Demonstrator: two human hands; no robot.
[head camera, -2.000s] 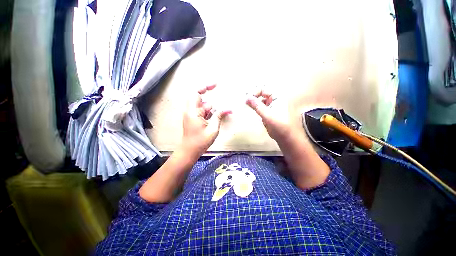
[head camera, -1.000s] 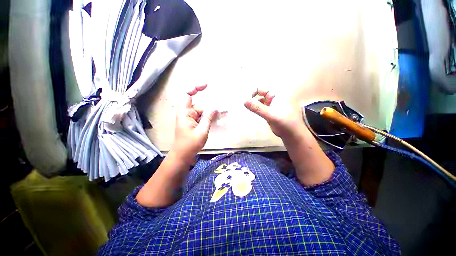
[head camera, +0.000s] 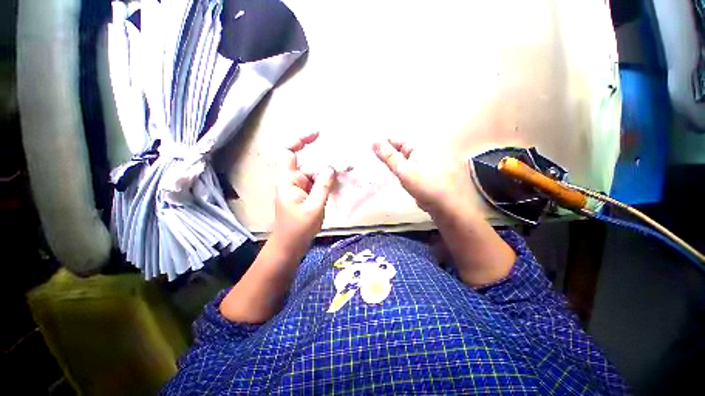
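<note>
My left hand (head camera: 300, 203) is over the pale table (head camera: 433, 69), thumb and fingers curled. My right hand (head camera: 417, 176) is to its right, fingers bent and thumb near the fingertips. The hands are apart. The surface between them is overexposed, with faint pinkish marks; I cannot tell whether a thin pale piece is held there. A tied bundle of grey-white cut pieces (head camera: 174, 224) with dark parts lies on the left, knotted near its middle, its lower end fanned out.
A dark steam iron (head camera: 495, 182) with an orange handle stands at the table's right front, its hose and cord running right. A long padded pale roll (head camera: 58, 139) runs along the left. A yellowish container or bag (head camera: 108, 332) is below left. Something blue (head camera: 641, 139) is beyond the right edge.
My left hand has moved slightly left compared with two seconds ago. My right hand's fingers have shifted and bent a little differently. The bundle stays in place on the table.
</note>
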